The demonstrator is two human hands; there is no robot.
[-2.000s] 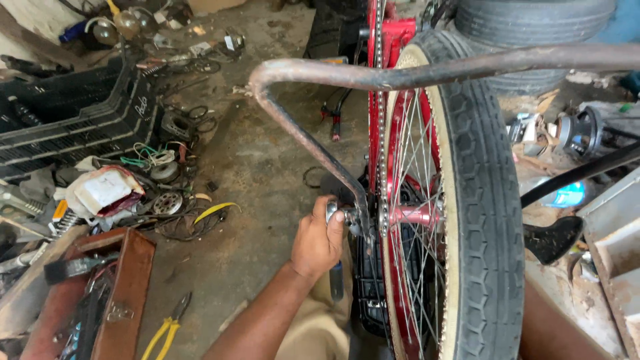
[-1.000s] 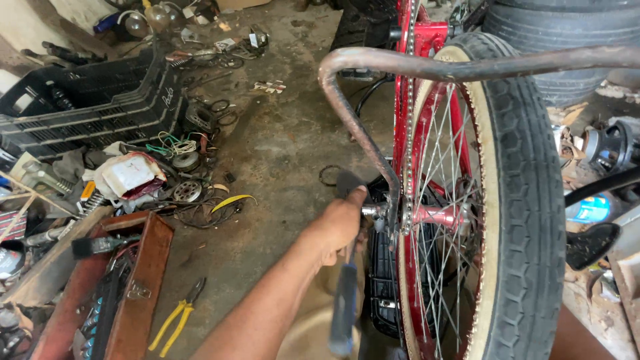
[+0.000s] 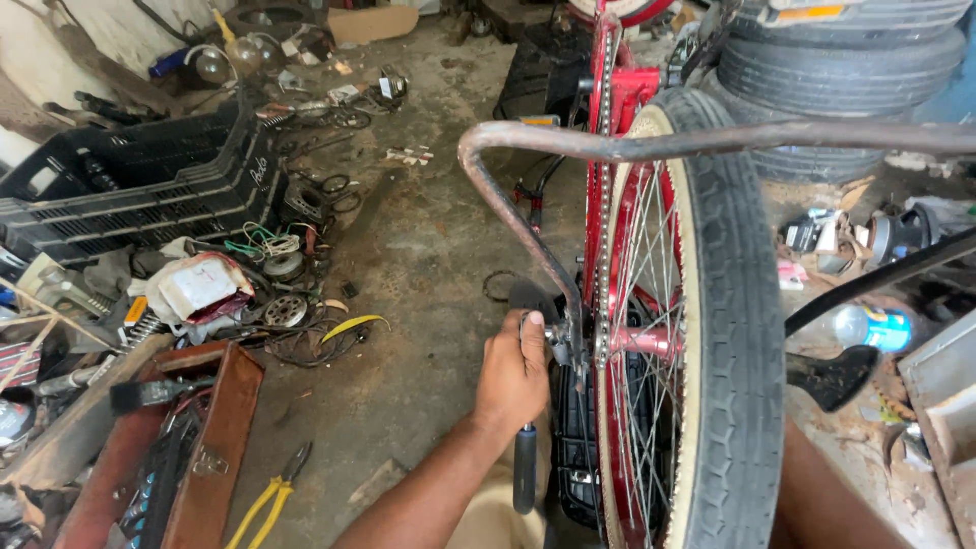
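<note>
A red bicycle's rear wheel [image 3: 732,320] stands upright right of centre, with a cream rim, spokes, a red hub [image 3: 644,341] and a chain [image 3: 604,229] on its left side. A rusty bent metal tube [image 3: 526,225] comes down to the axle end. My left hand [image 3: 515,366] is closed around the head of a ratchet wrench, whose dark handle [image 3: 524,469] hangs below it; a socket [image 3: 560,347] meets the axle at the tube's lower end. Only my right forearm shows, behind the tyre at lower right; that hand is hidden.
At lower left lie yellow-handled pliers [image 3: 271,496] beside a wooden toolbox [image 3: 221,442] holding tools and a brush. Behind them are a black plastic crate [image 3: 145,183] and loose parts. Stacked tyres [image 3: 831,84], a plastic bottle [image 3: 873,328] and a black pedal-like part [image 3: 835,374] are on the right.
The wrench handle, blurred and lower left of the axle one second ago, now hangs sharp and nearly straight down. My left hand stays at the axle. The view has shifted slightly.
</note>
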